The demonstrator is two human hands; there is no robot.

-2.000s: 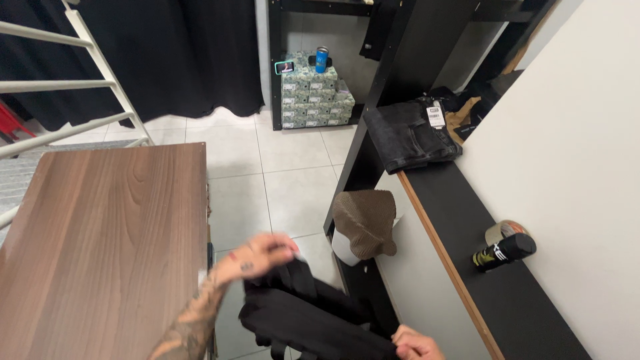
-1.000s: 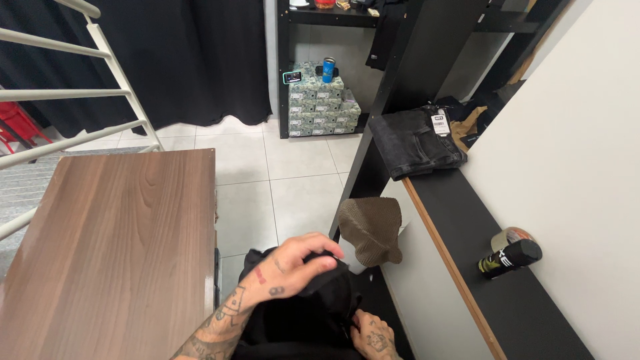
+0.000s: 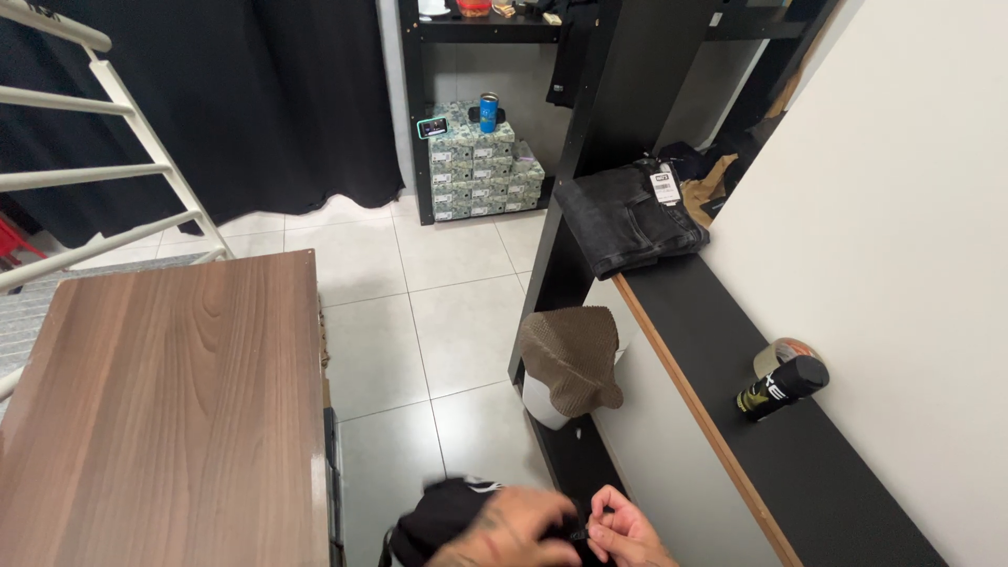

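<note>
At the bottom of the head view lies a bundle of black fabric (image 3: 445, 516) with a white mark near its top edge. My left hand (image 3: 524, 528), blurred by motion, is over the right part of this bundle, its fingers curled toward my right hand; whether it grips the cloth cannot be made out. My right hand (image 3: 622, 531) is just beside it, thumb and fingertips pinched on a small dark part of the black item. The lower part of the bundle is cut off by the frame edge.
A wood-grain tabletop (image 3: 181, 409) stands at left, below a white metal railing (image 3: 150, 142). On the black ledge at right are folded black jeans (image 3: 630, 216), an Axe spray can (image 3: 780, 386) and a tape roll (image 3: 776, 354). A brown cap (image 3: 571, 354) hangs beside the black post. Patterned boxes (image 3: 480, 173) are stacked beyond.
The black fabric, earlier stretched out between my hands, is now bunched lower in view. My hands have come close together at the bottom edge.
</note>
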